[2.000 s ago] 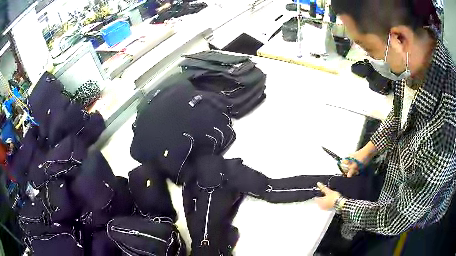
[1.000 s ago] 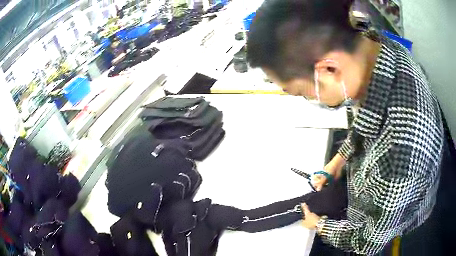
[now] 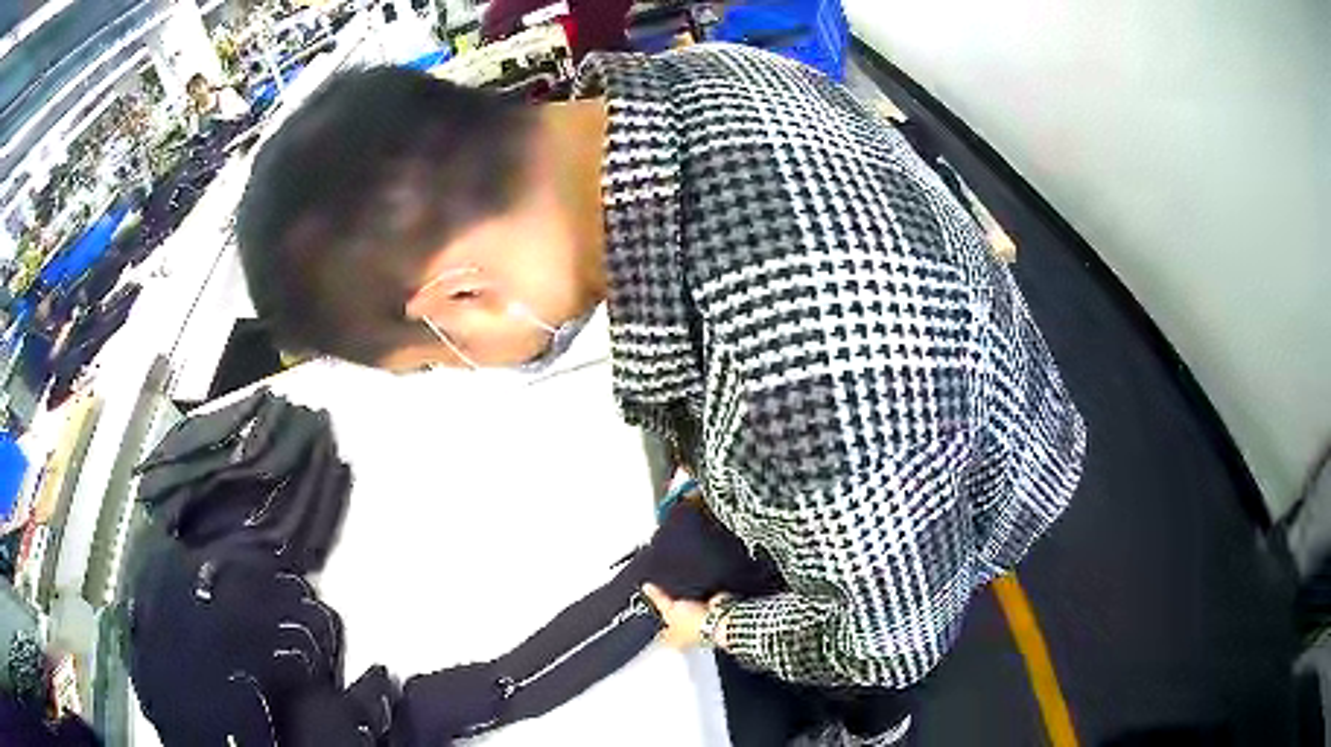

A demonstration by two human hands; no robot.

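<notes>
Neither of my hands is in view. A long black strip (image 3: 562,639) with a pale zip line lies across the white tabletop (image 3: 482,496). Another person's hand (image 3: 679,616) holds the strip near its right end, at the table edge. A small teal piece of the scissors' handle (image 3: 679,504) shows beside that person's jacket; the rest is mostly hidden. Black bag pieces with curved pale lines (image 3: 219,642) lie at the lower left, with a second black stack (image 3: 263,474) behind them.
A person in a black-and-white checked jacket (image 3: 847,350) and face mask leans over the table's right side. Dark floor with a yellow line (image 3: 1036,664) and a pale wall (image 3: 1139,161) lie to the right. A blue crate (image 3: 788,29) stands behind the person.
The view has swung right and closer to the person, who now fills the middle. The table and black pieces have shifted left in the picture. The scissors have become mostly hidden.
</notes>
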